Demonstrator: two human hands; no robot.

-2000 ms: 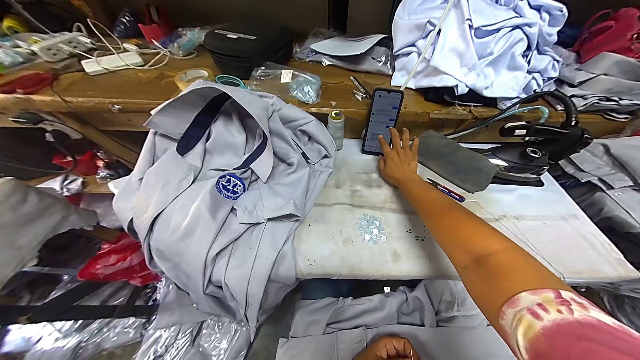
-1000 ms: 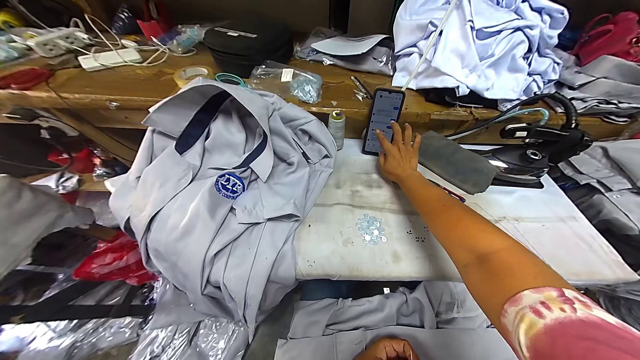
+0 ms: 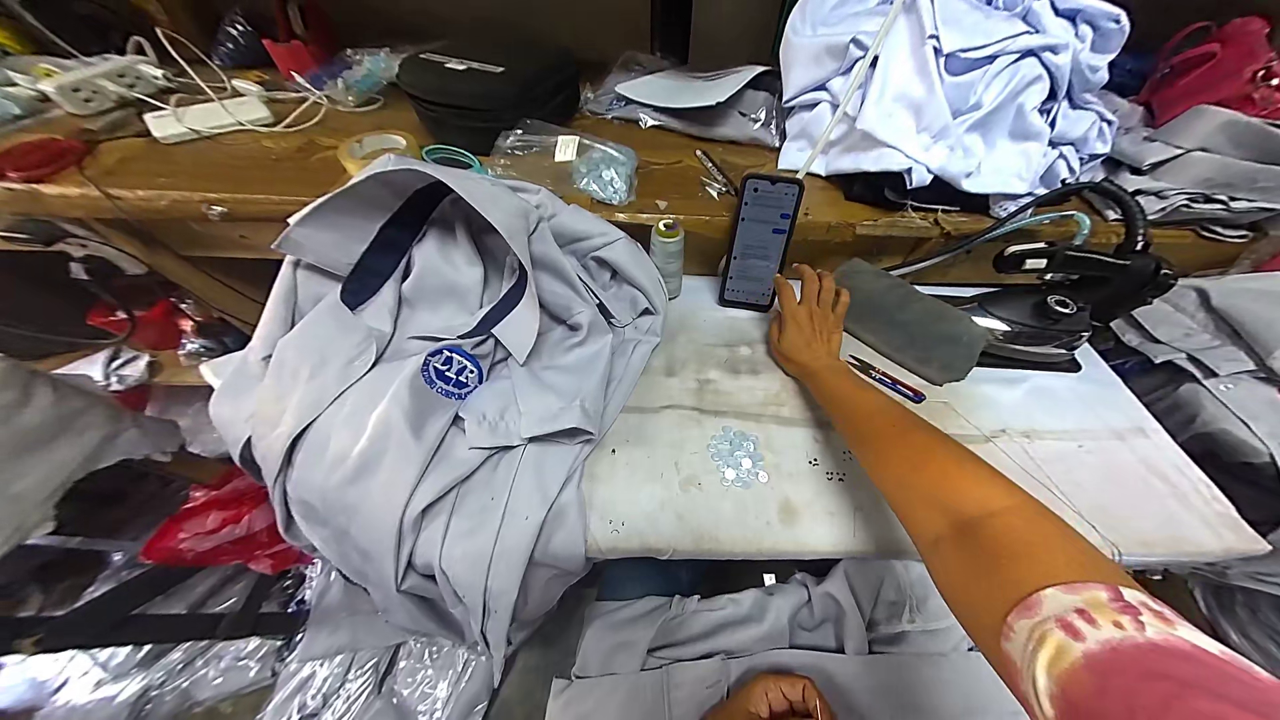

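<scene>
A smartphone [image 3: 762,240] with a lit screen leans upright against the edge of the wooden shelf. My right hand [image 3: 808,320] is at its lower right edge, fingers spread; whether a fingertip touches the screen cannot be told. My left hand [image 3: 770,697] is curled at the bottom edge of the view, over grey cloth [image 3: 800,620] below the table, mostly cut off; what it holds is hidden. A pile of small clear buttons [image 3: 738,458] lies on the white padded table. On the left is a grey shirt [image 3: 400,420] with a navy inner collar and a blue embroidered badge.
A steam iron [image 3: 1040,310] stands at the right, beside a folded dark grey cloth [image 3: 910,320] and a thread snipper [image 3: 888,380]. A thread spool [image 3: 667,260] stands by the shelf [image 3: 700,205]. Pale blue garments [image 3: 950,100] are heaped behind. Power strips and cords lie at the upper left.
The fingers of my right hand have shifted slightly down beside the phone.
</scene>
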